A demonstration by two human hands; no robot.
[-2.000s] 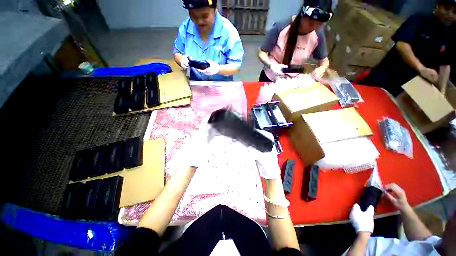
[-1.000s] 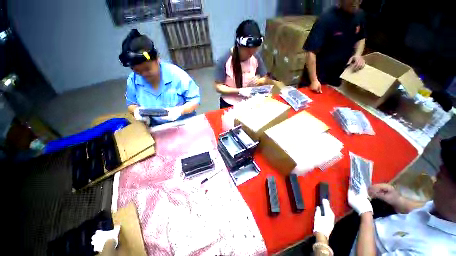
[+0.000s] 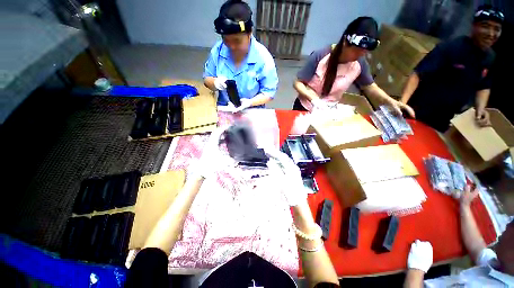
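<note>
My left hand (image 3: pixel 209 156), in a white glove washed out by glare, holds a blurred black metal housing (image 3: pixel 240 139) above the middle of the pinkish bubble wrap mat (image 3: pixel 225 225). My right hand (image 3: pixel 286 175), also white-gloved, is just right of the housing; its fingers blur into the glare, so its grip cannot be told. A small dark pair of housings (image 3: pixel 253 160) lies on the mat, partly hidden behind the hands. Three black housings (image 3: pixel 353 227) lie apart on the red cloth (image 3: pixel 338 259) to the right.
Cardboard sheets (image 3: pixel 156 205) with rows of black housings (image 3: pixel 107 190) lie on the mesh conveyor (image 3: pixel 51 152) at left. Stacked grey-edged parts (image 3: pixel 304 149), open cartons (image 3: pixel 344 174) and bagged housings (image 3: pixel 445 173) stand right. Three people face me; another person's gloved hand (image 3: pixel 420 256) is lower right.
My left hand has come from the cardboard sheet to over the mat with a housing. My right hand has let go of a housing on the red cloth and moved left. The view has turned left.
</note>
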